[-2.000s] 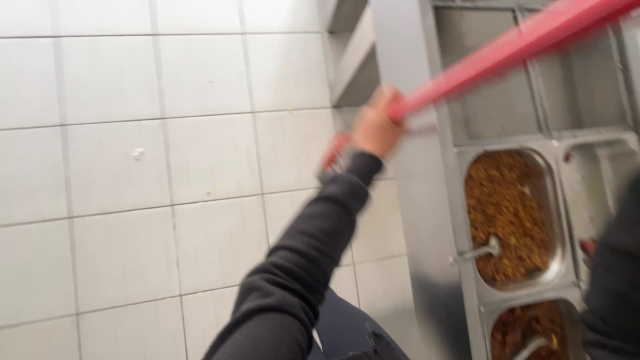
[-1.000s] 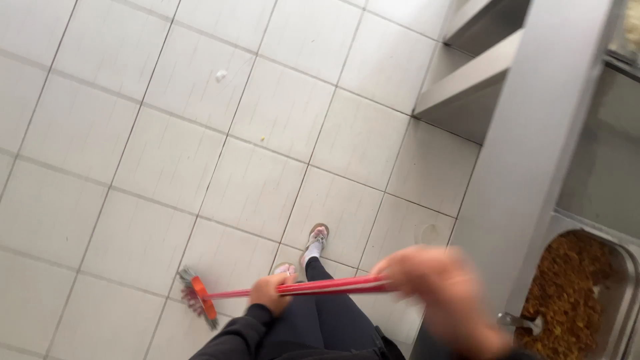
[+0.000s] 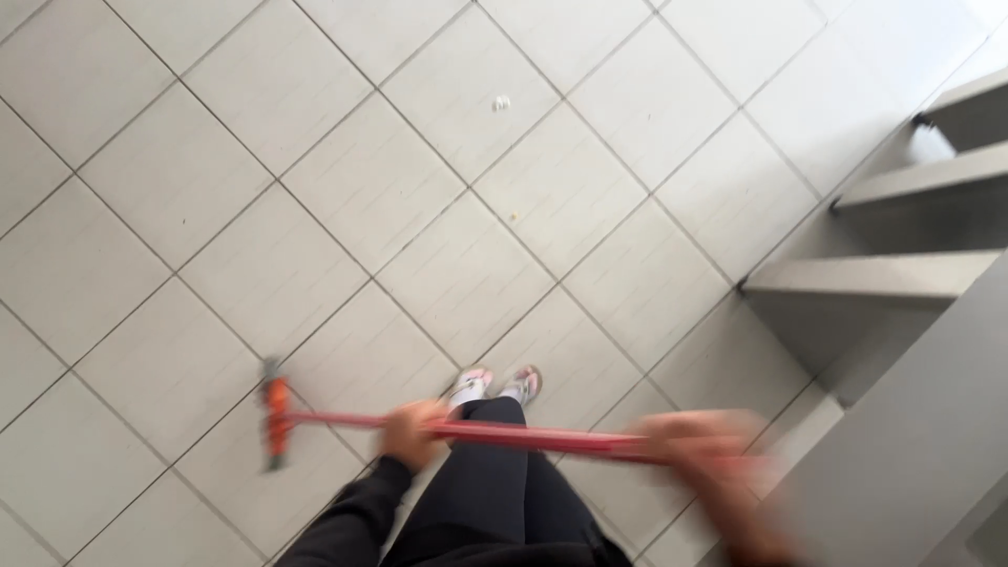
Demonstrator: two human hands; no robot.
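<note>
A broom with a red handle (image 3: pixel 535 435) lies across my view in front of my legs. Its orange head with grey bristles (image 3: pixel 276 413) is at the lower left, over the tiled floor. My left hand (image 3: pixel 413 433) is closed around the handle's middle part, nearer the head. Around the handle's upper end, at the lower right, is my right hand (image 3: pixel 701 441), blurred by motion. A small white scrap (image 3: pixel 501 102) lies on a tile farther ahead, and a tiny yellowish crumb (image 3: pixel 514 216) lies nearer to my feet.
Pale square floor tiles (image 3: pixel 331 228) spread ahead and to the left. A metal counter (image 3: pixel 890 441) runs along the lower right, with light-coloured supports (image 3: pixel 858 276) and dark gaps beneath it. My shoes (image 3: pixel 500 383) stand on the floor just past the broom handle.
The food pans seen at the right in both earlier frames are out of view, as the view has turned. Both hands remain on the red handle since a second ago.
</note>
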